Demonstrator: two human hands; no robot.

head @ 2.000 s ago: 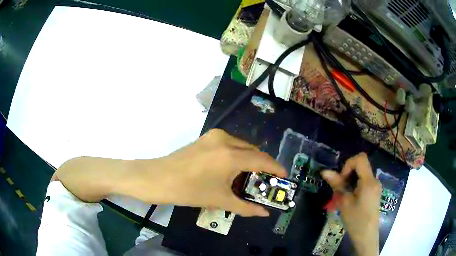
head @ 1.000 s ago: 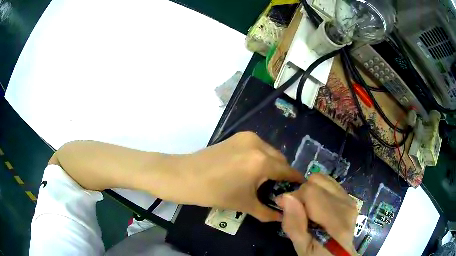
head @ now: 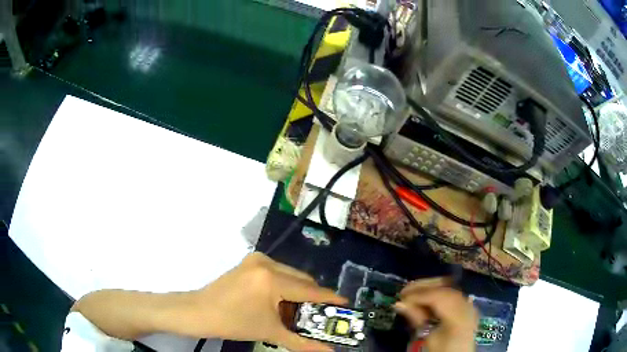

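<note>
My left hand point(head: 251, 302) holds a small open power supply board in a black half-case point(head: 331, 324), components facing up, with a yellow transformer. My right hand point(head: 440, 313) is just to its right, blurred, with fingers bent around a pen-like test probe; a red part point(head: 417, 342) shows below the fingers. A test contact board in a clear tray point(head: 354, 280) lies on the black mat behind the hands, partly hidden by them. Another green board with silver contacts point(head: 489, 331) lies at the right.
A white sheet point(head: 130, 206) lies left of the mat point(head: 295, 249). Behind stand a clear bulb point(head: 370, 102) in a white holder, a keypad meter point(head: 426, 159) and a large vented box point(head: 509, 75). Black cables point(head: 320, 199) loop across the bench near a red clip point(head: 412, 199). A green surface point(head: 206, 75) lies beyond.
The view has tilted up towards the instruments. My right hand has moved off the unit to its right, and the board's components show again. My left hand still holds the unit.
</note>
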